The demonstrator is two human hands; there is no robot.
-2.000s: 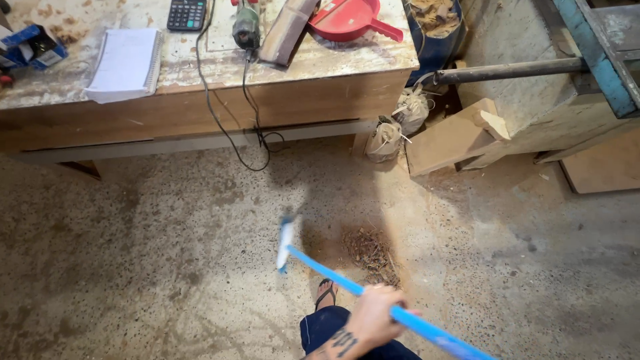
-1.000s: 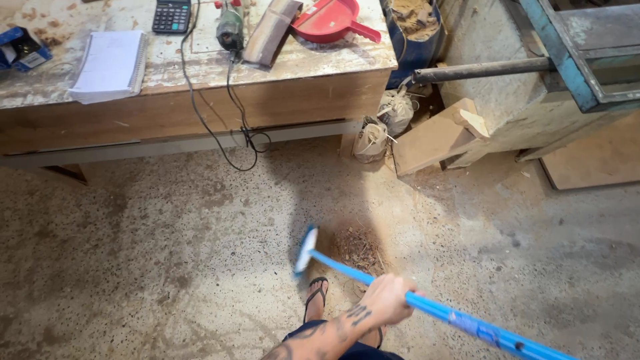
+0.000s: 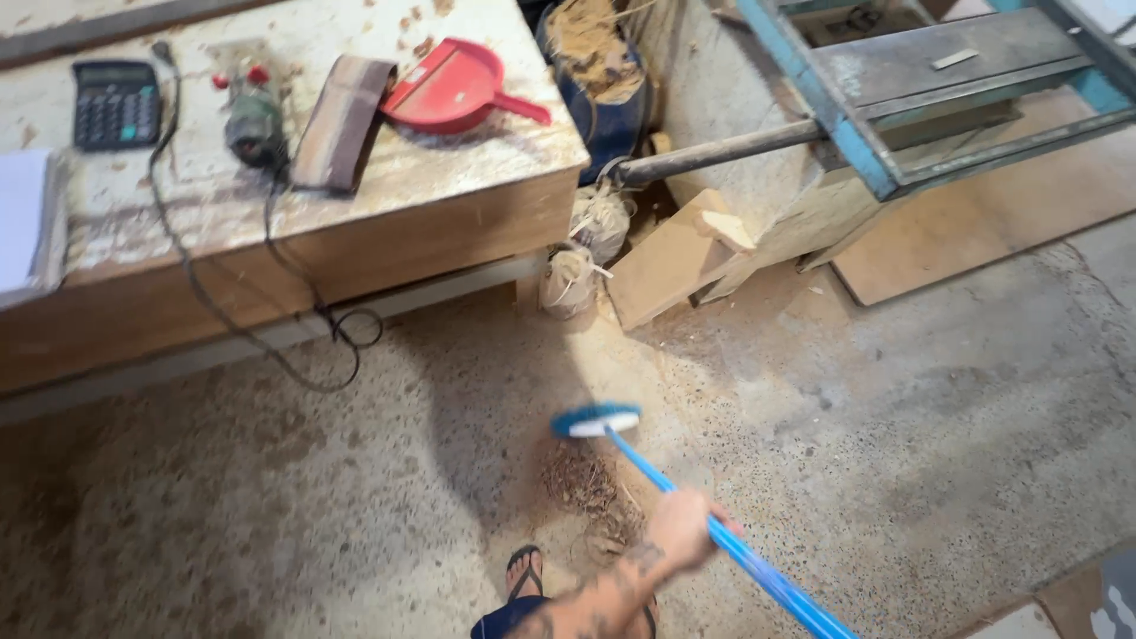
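My left hand (image 3: 683,531) is closed around the blue handle (image 3: 772,581) of a push broom, partway along it. The handle runs from the lower right edge up to the broom head (image 3: 596,421), which has a white block and blue-green bristles. Just below the head lies a pile of brown shavings and debris (image 3: 581,479) on the speckled floor, above my feet in sandals. The right hand is out of view.
A workbench (image 3: 426,209) holds a red dustpan (image 3: 453,89), a corded power tool (image 3: 253,120), a wood block (image 3: 342,124) and a calculator (image 3: 116,105). Right of it are a blue barrel (image 3: 608,115), tied bags (image 3: 568,280), leaning boards (image 3: 666,262) and a blue metal frame (image 3: 812,98).
The broom head has moved from the left of the debris pile to its far side, and its angle has turned. My left hand stays on the handle. The view has shifted.
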